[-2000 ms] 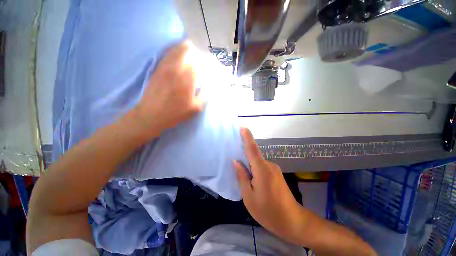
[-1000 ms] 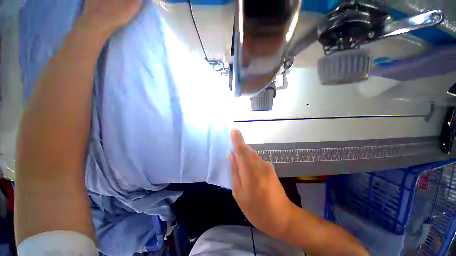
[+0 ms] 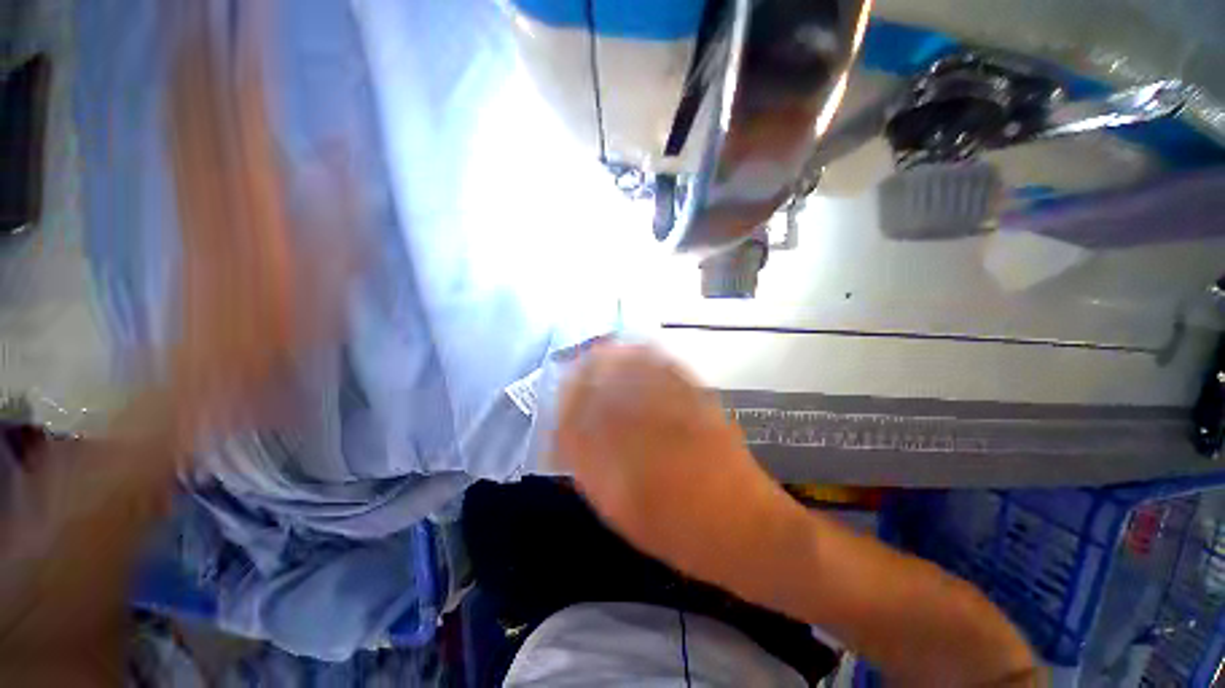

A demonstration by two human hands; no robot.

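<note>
The light blue garment piece [image 3: 437, 255] lies on the white machine table left of the needle area and hangs over the front edge. A small white label [image 3: 524, 391] shows on it beside my right hand. My right hand [image 3: 638, 410] is on the cloth's right edge near the table front, fingers bent; the fingertips are hidden, so its grip is unclear. My left hand [image 3: 255, 255] is badly blurred over the cloth at the left. White glare hides the needle and presser foot under the machine head [image 3: 766, 121].
A ribbed grey knob [image 3: 732, 273] stands beside the foot area, with a larger tension dial [image 3: 938, 202] above. A ruler strip [image 3: 914, 437] runs along the front edge. Purple cloth [image 3: 1142, 212] hangs at the right. Blue baskets [image 3: 1095, 538] stand below right and lower left. A dark object [image 3: 20, 141] is far left.
My left hand has come back from the top edge to the left part of the cloth. My right hand has moved slightly left and its fingers have bent. The label now shows.
</note>
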